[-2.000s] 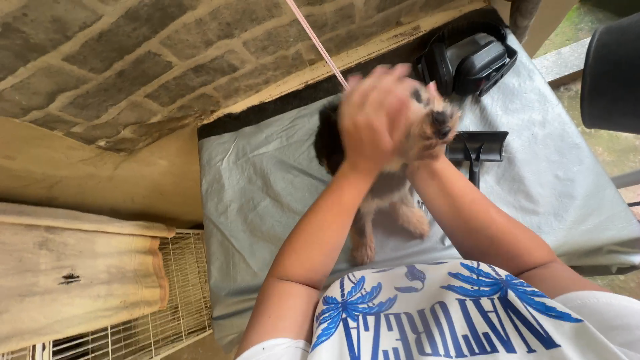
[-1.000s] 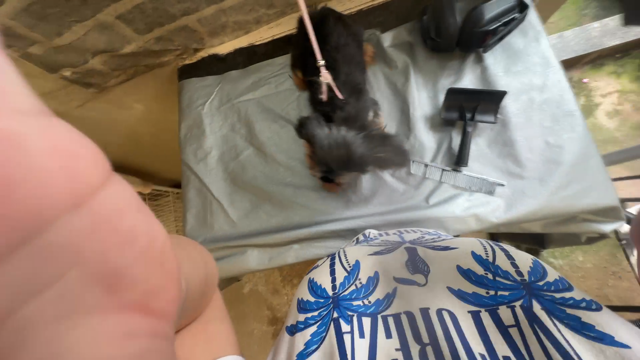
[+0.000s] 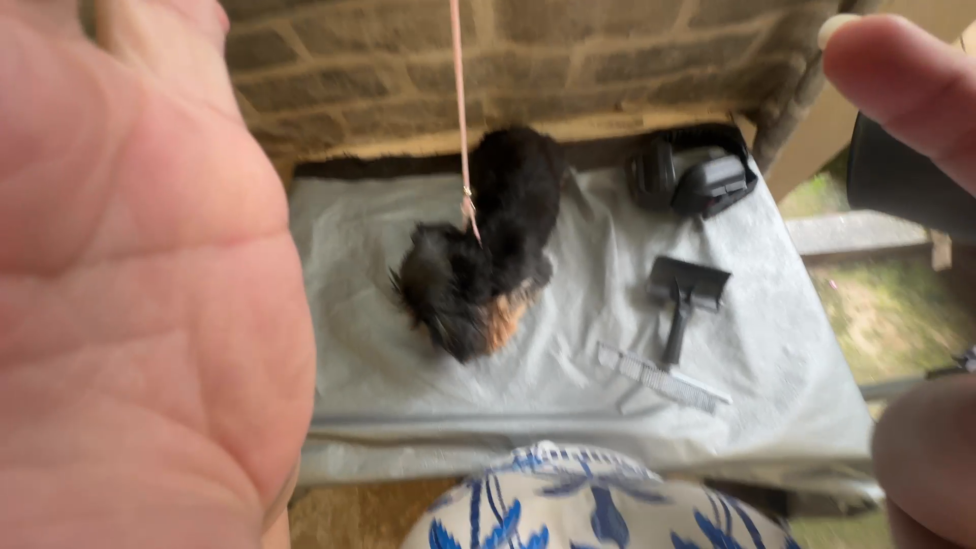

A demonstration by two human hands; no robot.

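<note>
My left hand (image 3: 145, 282) is raised close to the camera at the left, palm in view, holding nothing; its fingertips are cut off by the frame. Part of my right hand (image 3: 907, 91) shows at the right edge, a finger extended; nothing is seen in it. Neither hand touches the small black and tan dog (image 3: 518, 198), which stands on the cloth-covered table (image 3: 366, 381) with its head lowered to the left. A pink leash (image 3: 460, 99) runs up from its neck. To the dog's right lie a black slicker brush (image 3: 686, 290) and a metal comb (image 3: 663, 377), the comb across the handle's end.
Black earmuffs (image 3: 701, 179) rest at the table's back right corner. A stone block wall (image 3: 534, 61) stands behind the table. A dark rounded object (image 3: 900, 183) is beyond its right side, partly behind my right hand.
Both my hands were on the dog's head two seconds ago; they have come away and up toward the camera. The dog's face, turned up then, is now lowered.
</note>
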